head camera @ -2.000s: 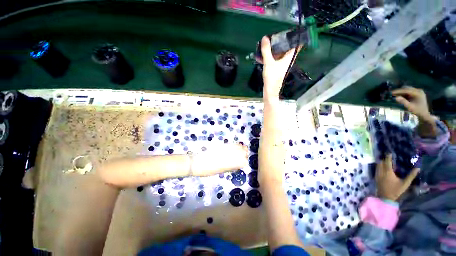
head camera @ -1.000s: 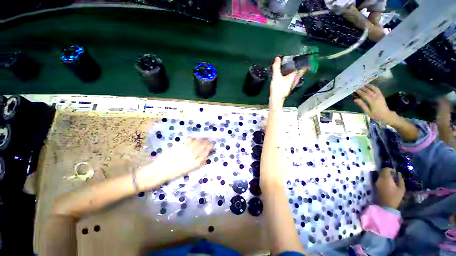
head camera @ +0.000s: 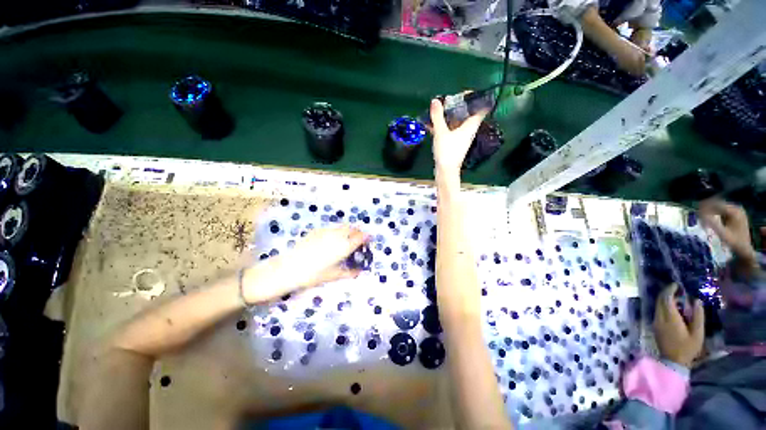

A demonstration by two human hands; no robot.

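My right hand is closed round the dark powered screwdriver above the green belt, beside a black cylindrical unit with a blue-lit top. The tool's tip is hard to make out. My left hand is over the dotted plastic sheet, its fingertips on a small dark round part, partly hidden by the fingers. Small black round pads lie scattered over the sheet. Glossy black discs lie at its right side, some hidden by my right forearm.
More black units stand on the green belt. A black tray with ringed units is at left on the tan board's side. A slanting white post is at right. Another person's hands work at far right.
Units on the belt have shifted right. My left hand has closed from flat to pinching a dark round part. My right hand with the screwdriver has moved slightly left.
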